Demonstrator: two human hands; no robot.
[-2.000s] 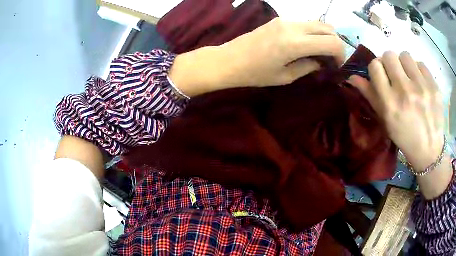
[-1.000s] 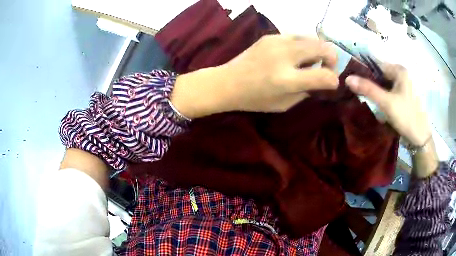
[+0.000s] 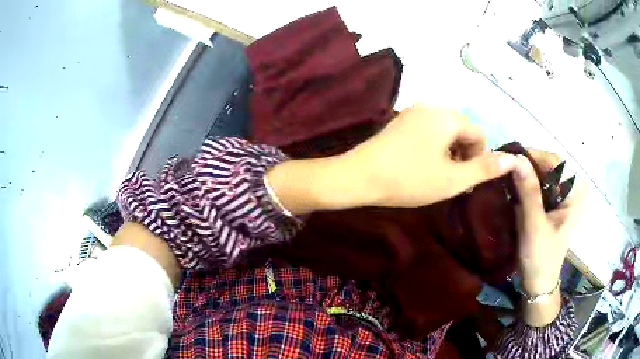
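A dark maroon garment piece [image 3: 393, 245] lies across the lap and the white machine table, with a lighter maroon end [image 3: 309, 84] spread flat at the upper middle. My left hand [image 3: 414, 158] reaches across and pinches the cloth edge, its fingertips against those of my right hand. My right hand [image 3: 544, 217] holds the same edge between thumb and fingers. Dark pointed blades of a small snips [image 3: 559, 184] stick out from my right hand; its handle is hidden.
The white machine table [image 3: 435, 35] has metal machine parts [image 3: 537, 49] at the upper right. Red-handled scissors [image 3: 623, 270] lie at the far right edge. A plaid apron [image 3: 281, 315] covers the lap. A pale blue surface [image 3: 63, 105] is at the left.
Both hands have moved lower in the picture and come together on the cloth edge. The snips in my right hand now point to the right. More of the flat maroon end shows.
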